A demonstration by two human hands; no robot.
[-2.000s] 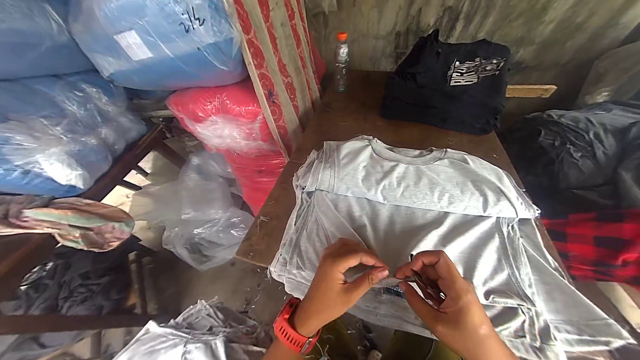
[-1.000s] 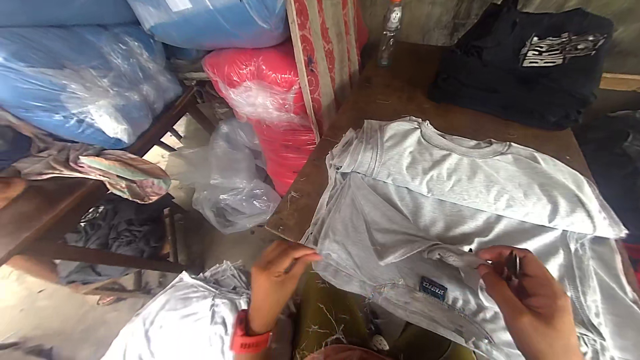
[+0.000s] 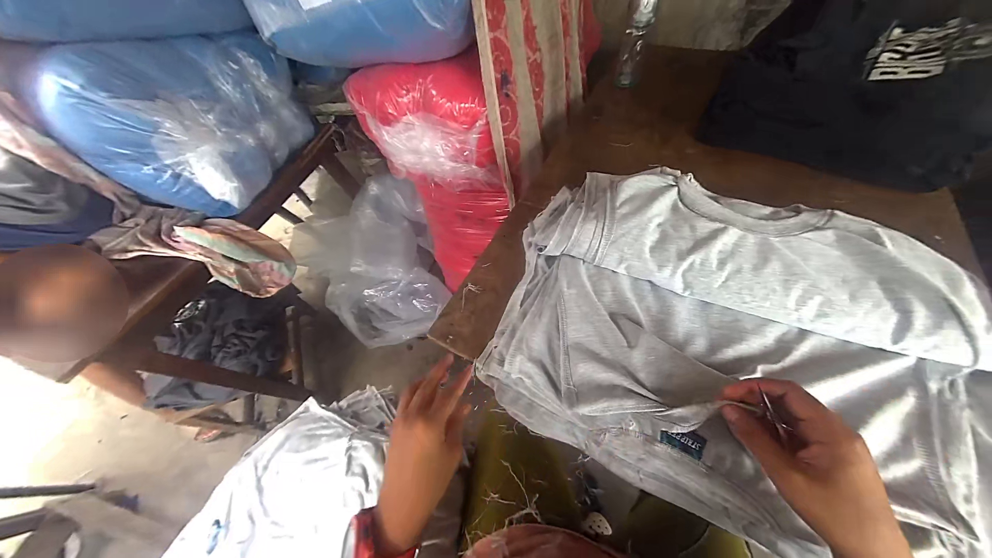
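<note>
A stack of light grey T-shirts (image 3: 744, 310) lies on the brown wooden table (image 3: 651, 116), the top one partly folded over, with a dark label near its hem. My right hand (image 3: 806, 449) pinches the hem fabric between thumb and fingers and also holds a small thin metal tool, perhaps thread snips, partly hidden in the palm. With fingers apart, my left hand (image 3: 430, 442) is at the table's near left corner beside the stack's edge; nothing shows in it. It wears a red wristband. Below and left of it lies a pile of white or pale grey garments (image 3: 302, 480).
Black folded shirts (image 3: 845, 101) and a clear bottle (image 3: 635, 43) stand at the table's back. To the left are plastic-wrapped blue bundles (image 3: 170, 116), a red wrapped bundle (image 3: 434, 147), clear plastic bags (image 3: 384, 271) and a dark bench. Another person is at the far left.
My hands, close together two seconds ago, are now apart, the left one at the table corner. The view has shifted. The hem near the label is lifted in my right hand.
</note>
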